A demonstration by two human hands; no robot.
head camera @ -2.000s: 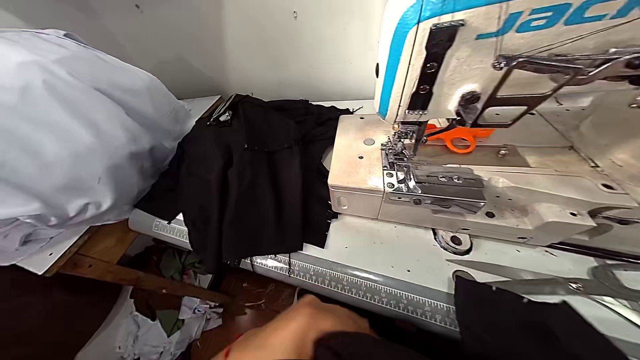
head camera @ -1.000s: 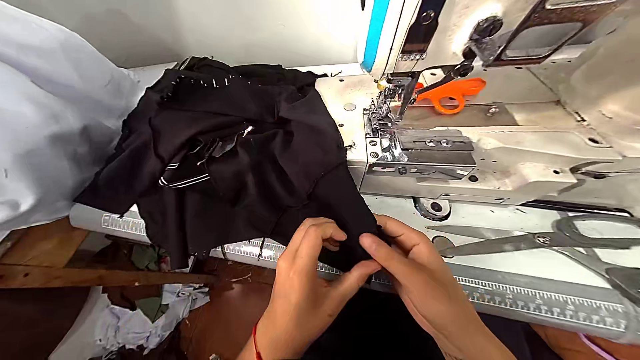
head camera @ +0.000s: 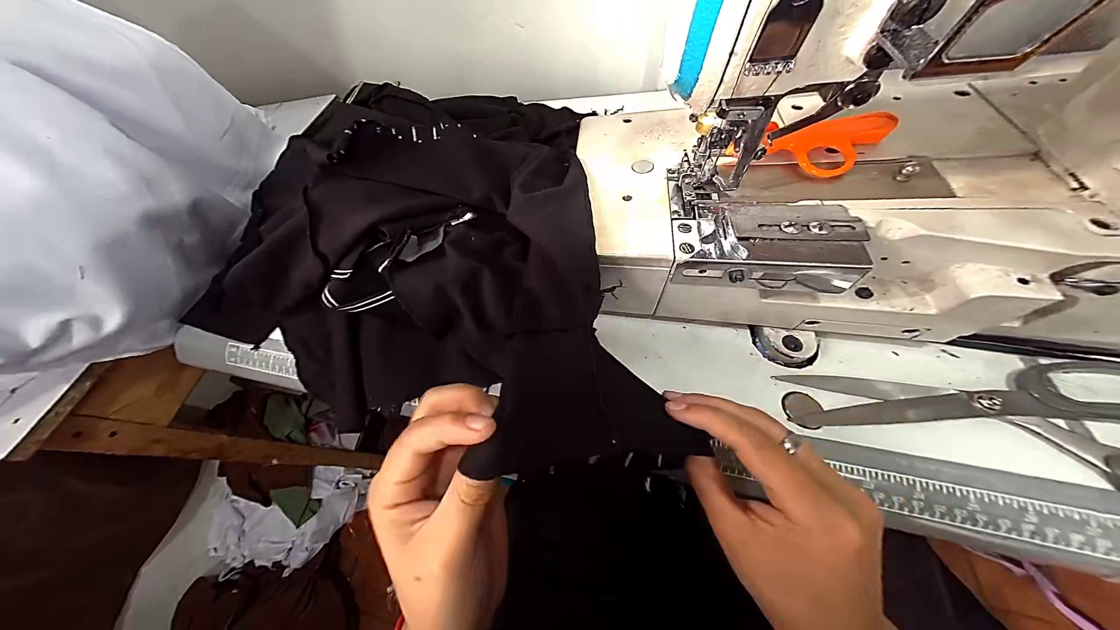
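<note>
A black fabric garment (head camera: pixel 455 280) with white striped trim lies heaped at the left of an industrial sewing machine (head camera: pixel 910 254). My left hand (head camera: pixel 446 499) pinches the near left edge of the black cloth between thumb and fingers. At the cloth's right corner, my right hand (head camera: pixel 779 499), with a ring on one finger, grips the fabric. Between both hands the cloth is spread, with a seam running across it. The needle and presser foot area (head camera: pixel 713 166) is just beyond the cloth. Orange-handled thread snips (head camera: pixel 831 144) rest on the machine bed behind it.
Metal scissors (head camera: pixel 927 407) lie on the table to the right, above a ruler strip (head camera: pixel 980 503) along the front edge. White cloth (head camera: pixel 105 192) is piled at the left. Fabric scraps (head camera: pixel 289 516) lie below, by a wooden beam (head camera: pixel 201 437).
Two seconds ago one hand was low in view over dark cloth; a second ago both hands were close together on the fabric. Now they are farther apart, the cloth spread between them.
</note>
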